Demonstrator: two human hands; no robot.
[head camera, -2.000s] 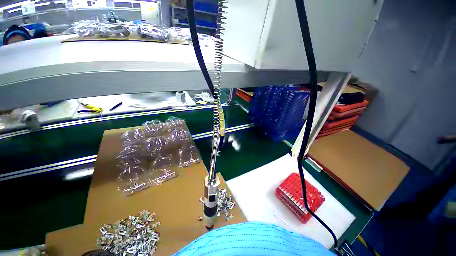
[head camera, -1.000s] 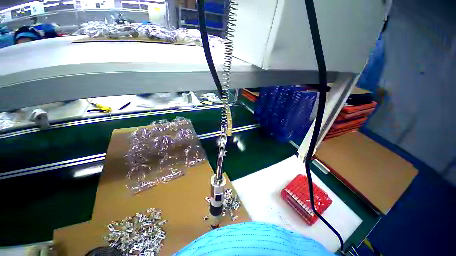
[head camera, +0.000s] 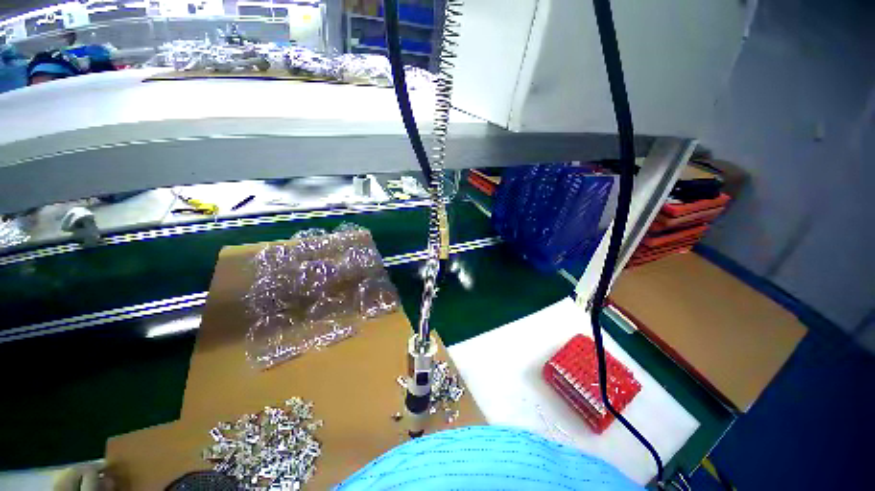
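Note:
A loose pile of small silver metal parts (head camera: 266, 444) lies on brown cardboard (head camera: 225, 384) at the lower left. A dark round speckled dish (head camera: 200, 481) is cut off by the bottom edge beside it. A cream shape (head camera: 82, 478), likely my gloved left hand, shows at the bottom left corner. It is blurred and mostly cut off, so its grip is hidden. A silver and black electric screwdriver (head camera: 419, 379) hangs upright from a coiled spring, beside a smaller parts pile (head camera: 444, 385). My right hand is out of the picture.
Clear plastic trays (head camera: 317, 288) lie on the cardboard. A red ribbed block (head camera: 592, 382) sits on a white sheet (head camera: 489, 369). A black cable (head camera: 619, 201) hangs at right. Blue trays (head camera: 552, 216) and red trays (head camera: 681, 230) stand behind. Blue striped cloth (head camera: 494, 465) covers the bottom centre.
The view has shifted slightly, so the bench things sit further right in the picture. More of the dark dish and the cream shape shows than two seconds ago. The screwdriver still hangs free.

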